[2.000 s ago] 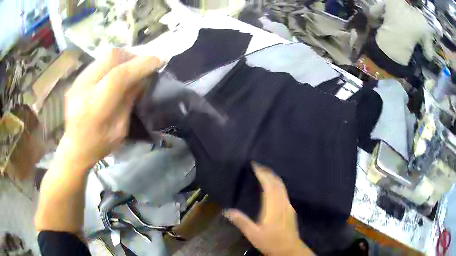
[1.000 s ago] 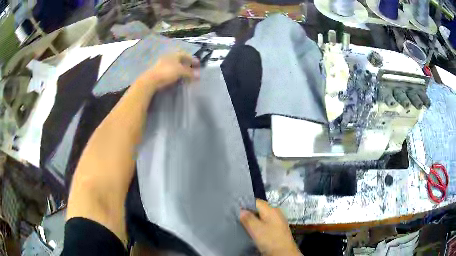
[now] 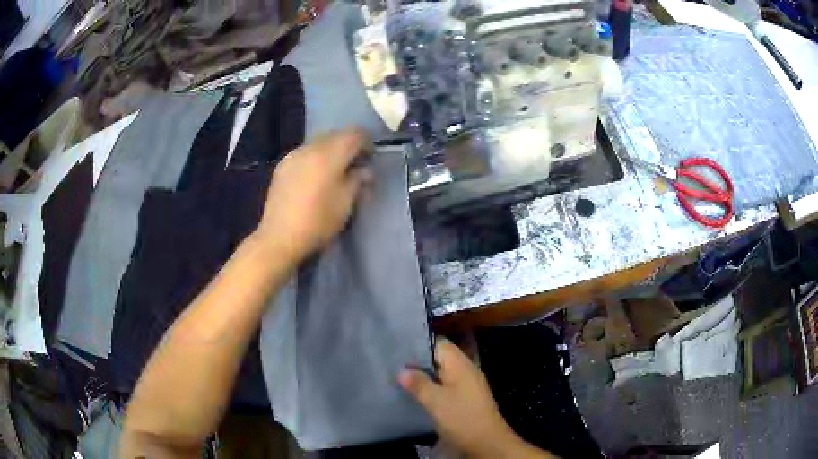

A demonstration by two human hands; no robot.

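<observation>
A grey panel [image 3: 359, 314] lies over black cloth, with a thin dark line along its right edge. Its top end is at the left front of the cream overlock machine [image 3: 525, 99]. My left hand [image 3: 314, 193] is on the panel's upper part, its fingers bent on the cloth beside the machine. My right hand [image 3: 453, 390] holds the panel's lower right edge between thumb and fingers. The needle area is dark and hard to make out.
Black pieces [image 3: 193, 260] and grey pieces [image 3: 134, 206] overlap on the table's left. Red-handled scissors [image 3: 704, 192] lie right of the machine, by pale blue cloth [image 3: 717, 99]. The brown table edge [image 3: 538, 296] runs below the machine. Scraps [image 3: 686, 345] lie on the floor.
The view has shifted right. The grey panel's top end now lies at the machine, where the pale plate showed before. My left hand is now close to the machine; my right hand still holds the right edge.
</observation>
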